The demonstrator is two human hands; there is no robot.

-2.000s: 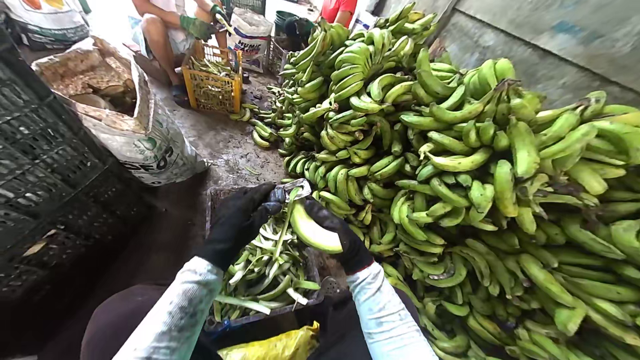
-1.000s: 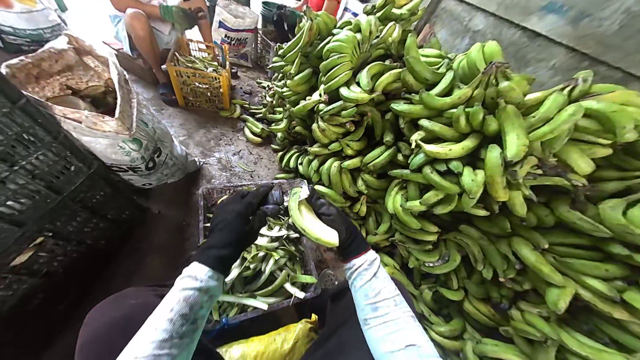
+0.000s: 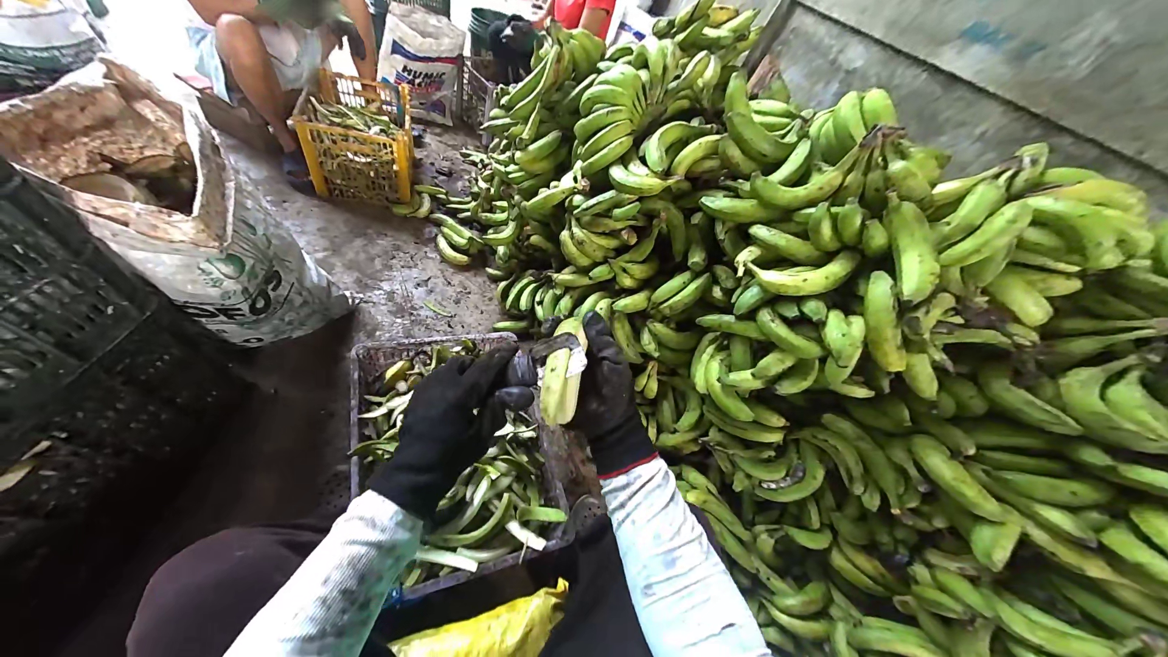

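Note:
My gloved left hand (image 3: pixel 456 415) is closed on a dark-handled hand tool, probably a peeler or knife; its dark working end (image 3: pixel 555 345) lies against the upper part of a green plantain (image 3: pixel 559 388). The fruit stands nearly upright in my gloved right hand (image 3: pixel 607 392), partly peeled, with pale flesh showing low down and a small white patch at its side. Below both hands is a grey plastic crate (image 3: pixel 354 411) holding many green peel strips (image 3: pixel 493 497). A large heap of green plantains (image 3: pixel 803 274) rises close on the right.
An open woven sack (image 3: pixel 265 283) stands at left beside stacked dark crates (image 3: pixel 91 310). Farther back, a yellow crate (image 3: pixel 356 164) holds peels near a seated person (image 3: pixel 260 73). A yellow bag (image 3: pixel 488 630) lies near my lap. A concrete wall (image 3: pixel 1004 82) is behind the heap.
The plantain has turned from slanting down to the right to nearly upright. The tool's end now lies across its upper part. The seated person's hands have moved.

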